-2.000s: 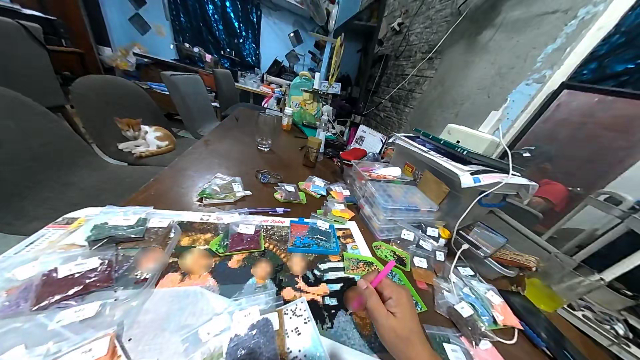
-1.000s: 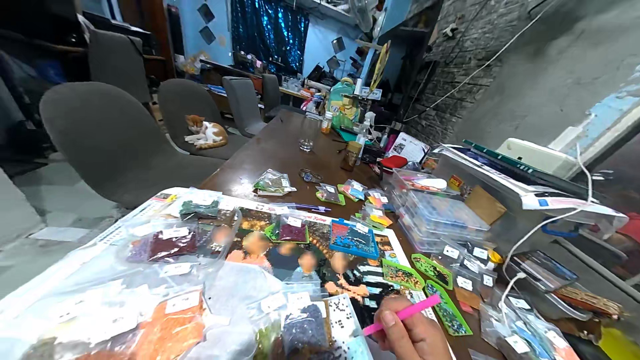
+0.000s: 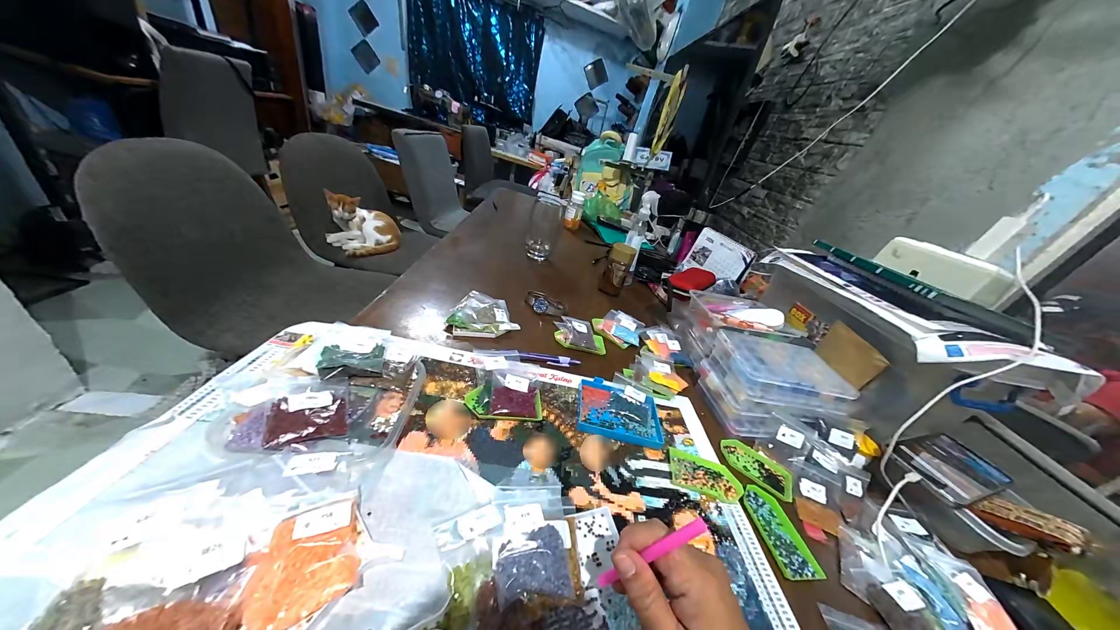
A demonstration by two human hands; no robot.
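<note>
My right hand, at the bottom right of centre, pinches a pink pen-shaped applicator. It is over a white card with dark dots at the lower part of a diamond painting canvas. Left of the card lies a bag of grey-blue beads. Green bead trays lie to the right of the hand, and a blue tray and a green tray with a purple bead bag rest on the canvas. My left hand is not in view.
Bags of orange beads and dark red beads cover the canvas's left side. Stacked clear plastic boxes stand at right. A wristwatch, a drinking glass and a brown jar stand or lie farther back. A cat lies on a chair.
My right hand with the pink applicator has moved from near the green trays to the dotted card. The view has turned left.
</note>
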